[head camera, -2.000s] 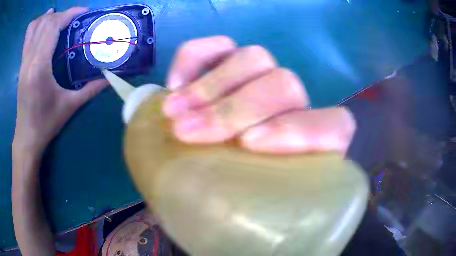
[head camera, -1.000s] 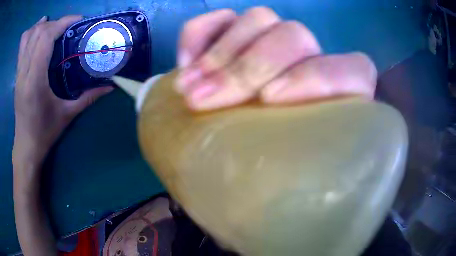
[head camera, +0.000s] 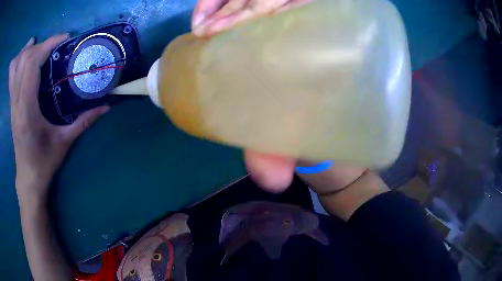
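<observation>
A black speaker housing (head camera: 130, 50) lies at the upper left with a round silver speaker unit (head camera: 92, 70) in it. A thin red wire crosses the magnet. My left hand (head camera: 47, 104) holds the housing by its left side and near edge, the thumb at the lower edge. My right hand (head camera: 269, 170) is wrapped around a large pale-yellow glue bottle (head camera: 297, 82), which hides most of the palm. The bottle lies nearly level, and its pale nozzle (head camera: 131, 88) points left, its tip at the lower right edge of the speaker unit. Whether glue flows is not visible.
The green-teal tabletop (head camera: 132, 164) lies under the work, its near edge running diagonally below. My dark printed shirt (head camera: 275, 230) is at the bottom, with a red item (head camera: 104, 263) at the lower left. Blurred clutter (head camera: 479, 241) is at the right, beyond the table.
The housing and my left hand have shifted slightly left and down. The bottle has swung up to nearly level, with its nozzle now at the unit's right side. My right wrist with its blue band has come into view.
</observation>
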